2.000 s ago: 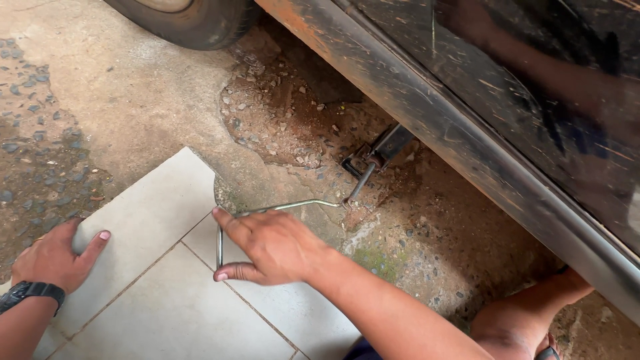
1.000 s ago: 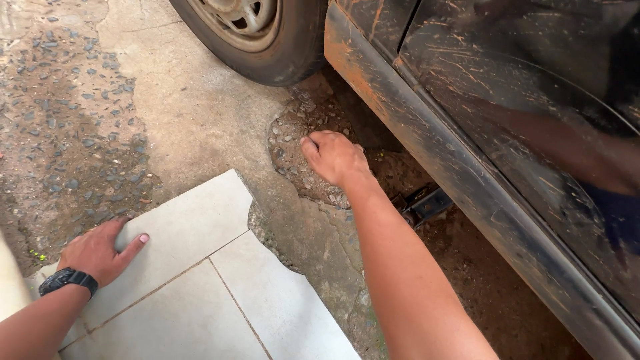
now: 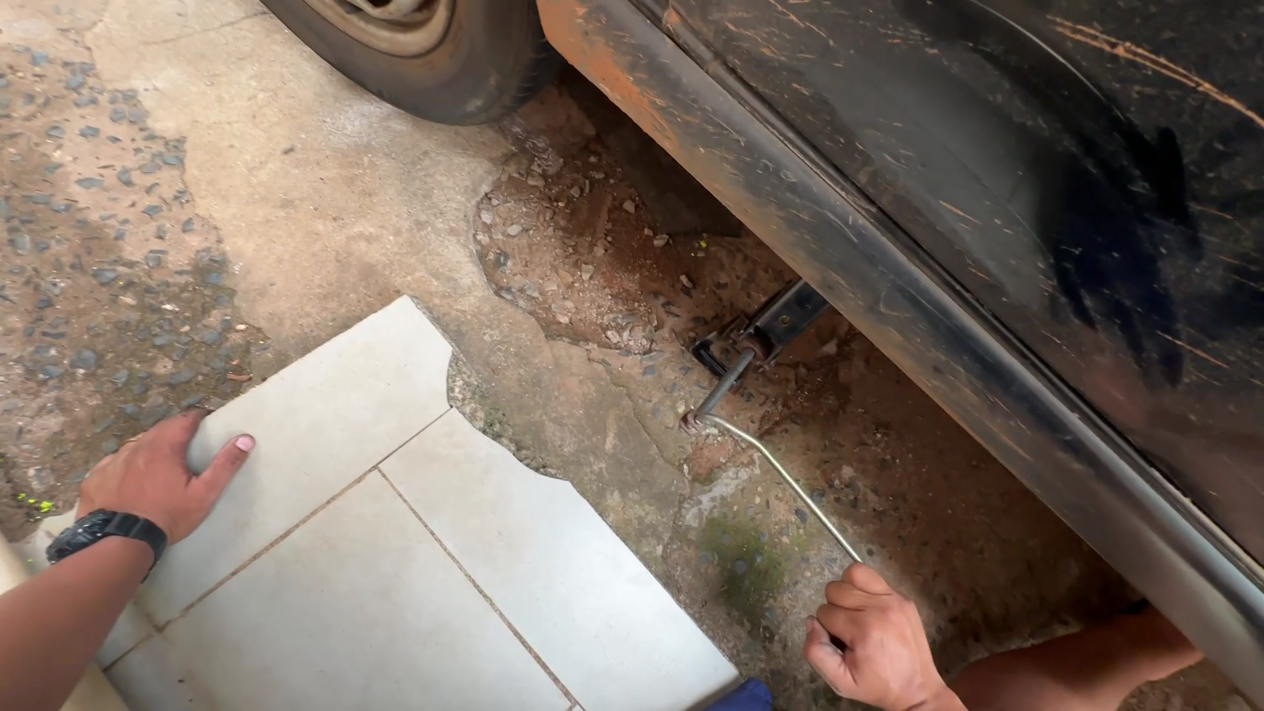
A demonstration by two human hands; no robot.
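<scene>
My right hand [image 3: 874,637] grips the end of a bent metal crank handle [image 3: 790,482] at the lower right. The handle's far end meets the screw rod of a car jack [image 3: 785,318], which lies low on the ground, partly hidden beneath the car's sill. My left hand [image 3: 163,479], with a black watch [image 3: 107,536] at the wrist, rests on the edge of the white tiled slab [image 3: 326,583], thumb apart from the fingers, holding nothing.
The dark, scratched car sill [image 3: 839,227] runs diagonally above the jack. A wheel with its tyre [image 3: 434,74] stands at the top. Broken concrete with a gravelly hollow [image 3: 583,257] lies between wheel and jack. Part of a bare leg [image 3: 1076,667] shows at the lower right.
My right hand has come back from over the gravel hollow to the lower right, and the crank handle has swung from its position two seconds ago. My left hand stays on the tiles.
</scene>
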